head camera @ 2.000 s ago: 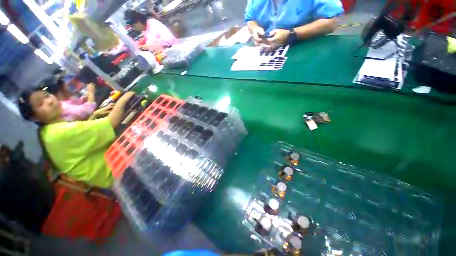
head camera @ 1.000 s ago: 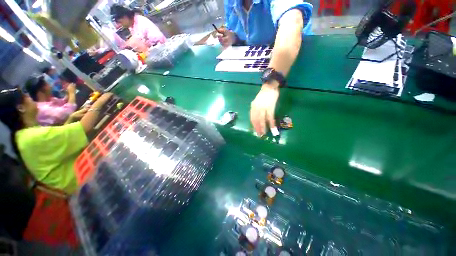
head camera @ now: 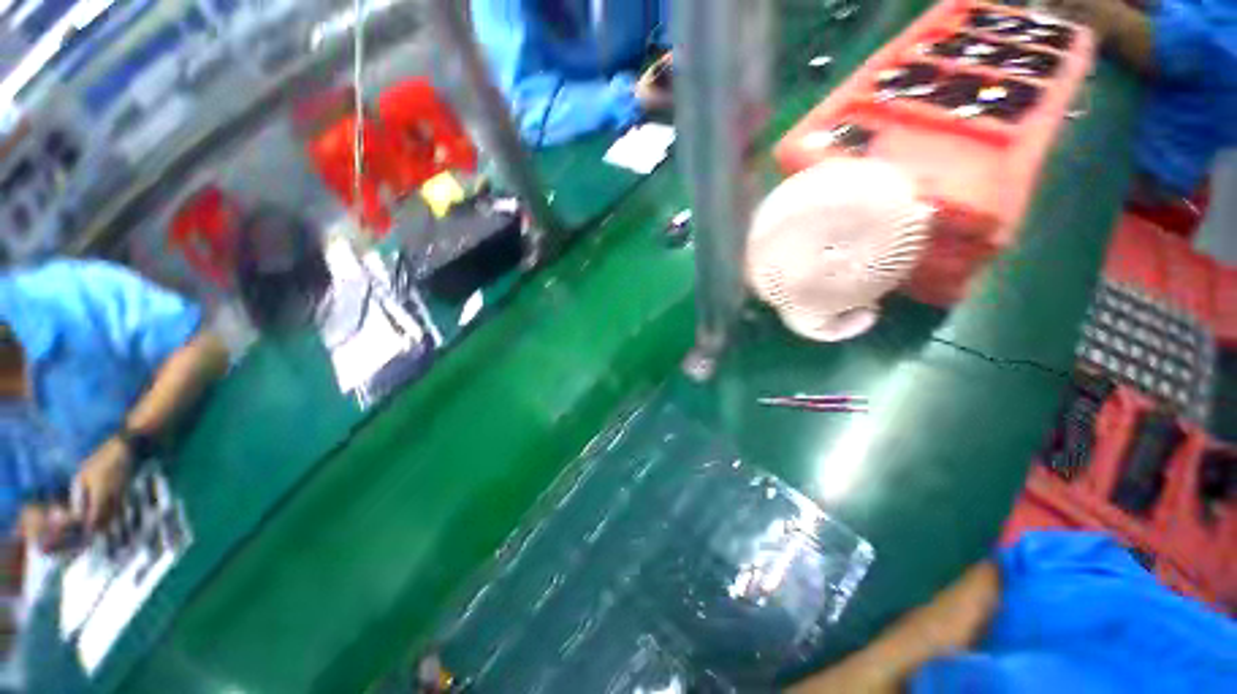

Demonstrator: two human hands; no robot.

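The clear blister tray (head camera: pixel 611 542) lies on the green bench in front of me, with strong glare on its right part. One small part with an orange tail (head camera: pixel 434 674) shows at its lower left, cut by the bottom edge. Slim dark, pinkish tweezers (head camera: pixel 814 403) lie on the bench beyond the tray's right end. A bare forearm in a blue sleeve, apparently my right arm, enters at the lower right; its hand is cut off by the bottom edge. My left hand is out of the picture.
A metal upright (head camera: pixel 715 203) stands behind the tray, beside a white round fan (head camera: pixel 841 244). Red-orange trays (head camera: pixel 1031 163) with black parts lie behind the fan. A silver parts tray (head camera: pixel 1150 346) and red crates are at right. People in blue work at left, top and top right.
The view has swung right: the stacked trays have left it, while the fan, upright, tweezers and right-side trays have entered. The blue-sleeved forearm now shows at lower right.
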